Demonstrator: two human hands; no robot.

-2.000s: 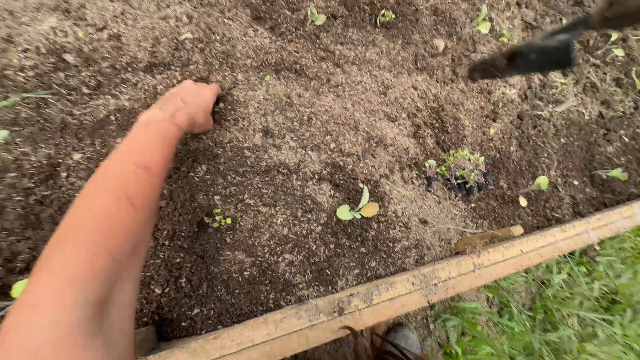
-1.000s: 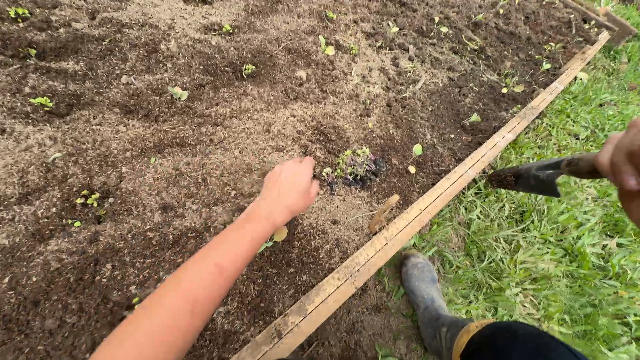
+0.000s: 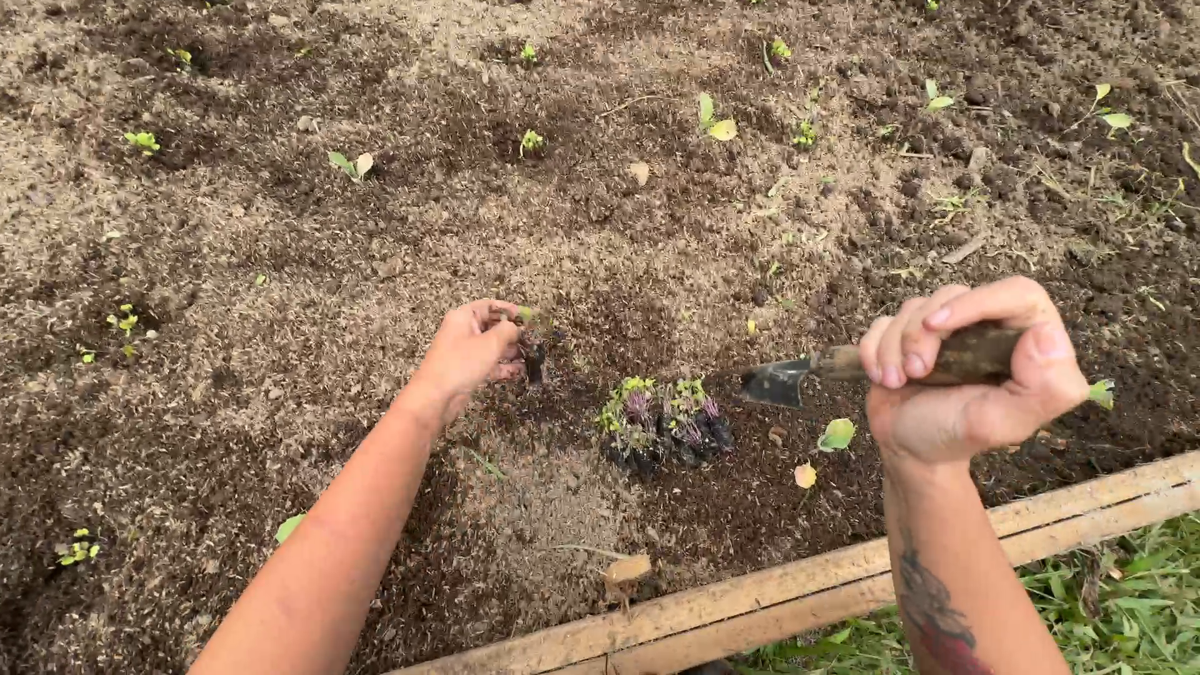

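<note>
My left hand pinches a small seedling plug with dark soil at its root, held just over the bed left of the other plugs. A cluster of seedling plugs, with purple stems and small green leaves, lies on the soil. In my right hand is the wooden handle of a hand trowel; its dark metal blade points left, above and right of the cluster. Part of the handle is hidden by my fingers.
Young plants stand scattered over the mulched soil, among them a leafy seedling and a low sprout. A wooden board edges the bed, with grass beyond it. A light brown chip lies near the board.
My left hand, empty-looking beside the cluster one second ago, now holds a seedling plug. My right hand has brought the trowel from over the grass to above the bed. The view has shifted.
</note>
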